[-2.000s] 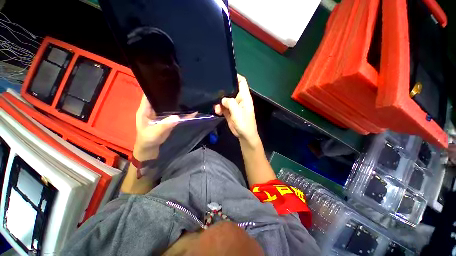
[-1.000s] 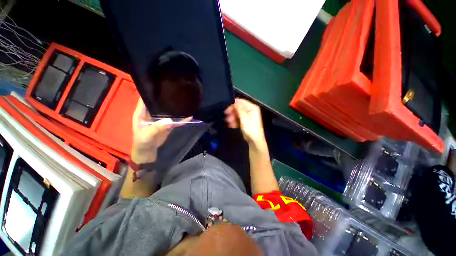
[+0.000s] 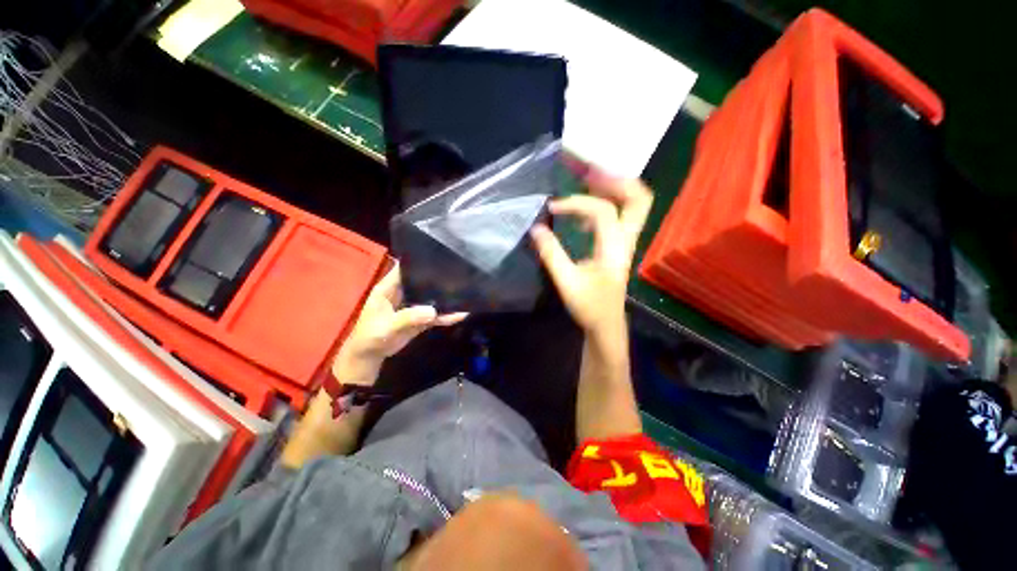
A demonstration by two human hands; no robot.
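Note:
A glossy black touchscreen panel (image 3: 474, 106) is held over the lap, its dark face towards me. My left hand (image 3: 385, 335) grips its lower left corner. A clear protective film (image 3: 491, 223) is folded back across the panel's middle, with a bright crease and a triangular flap. My right hand (image 3: 591, 240) is at the panel's right side, thumb and fingers at the film's right edge; the fingertips are partly blurred. The film seems pinched between them.
A red three-pocket foam tray (image 3: 296, 296) with two panels lies left, beside a white foam tray (image 3: 134, 435). Red foam frames (image 3: 725, 212) lean at right. A white foam sheet (image 3: 625, 84) lies behind the panel. Clear blister trays (image 3: 836, 424) and a person's black sleeve (image 3: 965, 474) are lower right.
The panel looks smaller and lower in view. My right hand has moved up along its right side, and the film now lies folded over the panel's face. The view has shifted.

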